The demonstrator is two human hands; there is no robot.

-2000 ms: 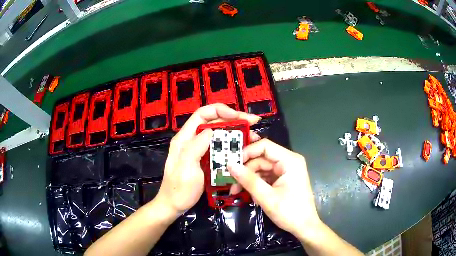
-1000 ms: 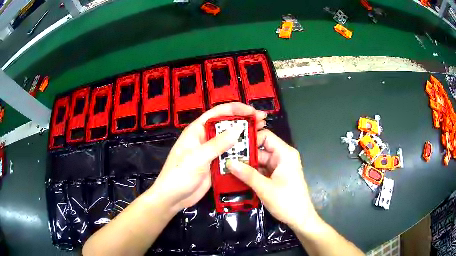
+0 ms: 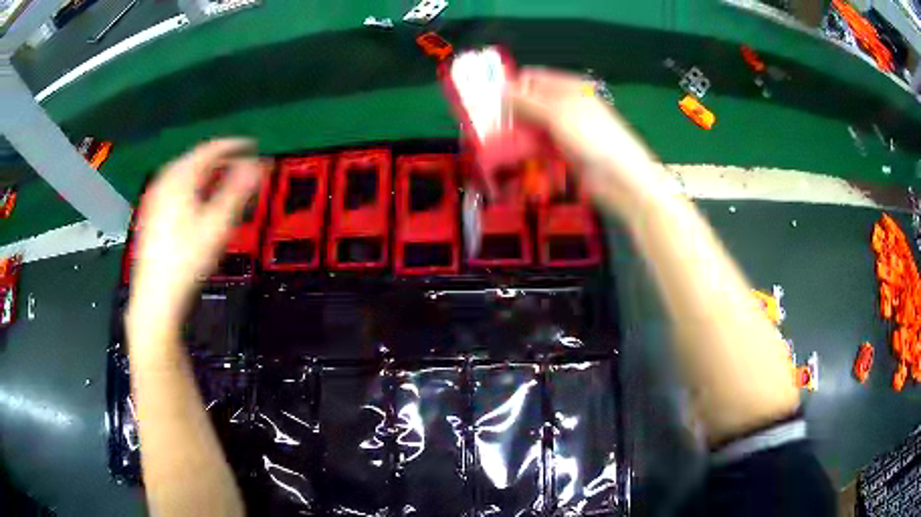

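Observation:
My right hand (image 3: 571, 111) is blurred, stretched out over the far edge of the tray and the green belt. It holds a part-assembled unit (image 3: 487, 111), a red housing with a white module, also blurred. A small orange piece (image 3: 535, 180) shows below the hand; I cannot tell if it is held. My left hand (image 3: 207, 197) is blurred and open over the left end of the housing row, with nothing seen in it. Red front housings (image 3: 361, 209) lie in the top row of the black blister tray (image 3: 404, 321).
The green conveyor belt (image 3: 333, 96) runs beyond the tray and carries orange pieces (image 3: 697, 111) and white parts. A grey post (image 3: 63, 141) stands at the left. A dense orange heap (image 3: 897, 293) lies at far right. My right forearm partly hides the mixed pile.
The hands have parted. My right hand has carried the unit forward towards the belt; my left hand has let go and moved left. The view has shifted, with the tray appearing lower.

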